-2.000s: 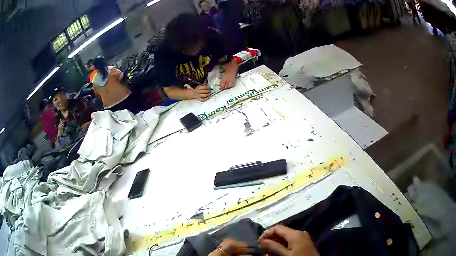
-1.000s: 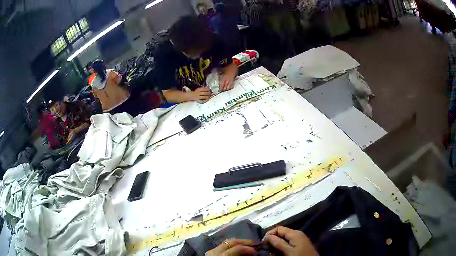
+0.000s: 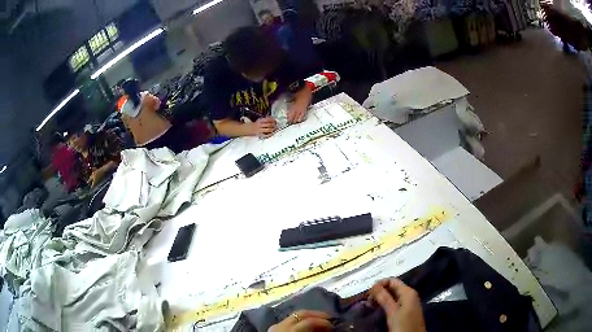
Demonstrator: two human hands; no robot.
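Note:
A dark jacket (image 3: pixel 454 269) with gold buttons at its right end lies across the near edge of the white table (image 3: pixel 337 181). My left hand (image 3: pixel 304 322), with a ring on a finger, is on the dark cloth at the bottom edge and is partly cut off. My right hand (image 3: pixel 399 303) is to its right, fingertips together, pinching the jacket's cloth. Any small thing between the fingertips is hidden. A thin dark curved cord (image 3: pixel 200 324) shows at the jacket's left end.
A black case (image 3: pixel 326 231) lies mid-table, with a thin teal stick along its near edge. A smartphone (image 3: pixel 182 242) and another (image 3: pixel 249 165) lie farther left. Pale garments (image 3: pixel 97 279) are heaped at left. A coworker (image 3: pixel 256 84) works at the far edge. Yellow tape (image 3: pixel 324 267) crosses the table.
My right hand has moved up and right, apart from my left hand; earlier the two hands met at the fingertips. The dark cloth between them has shifted. The view has tilted slightly.

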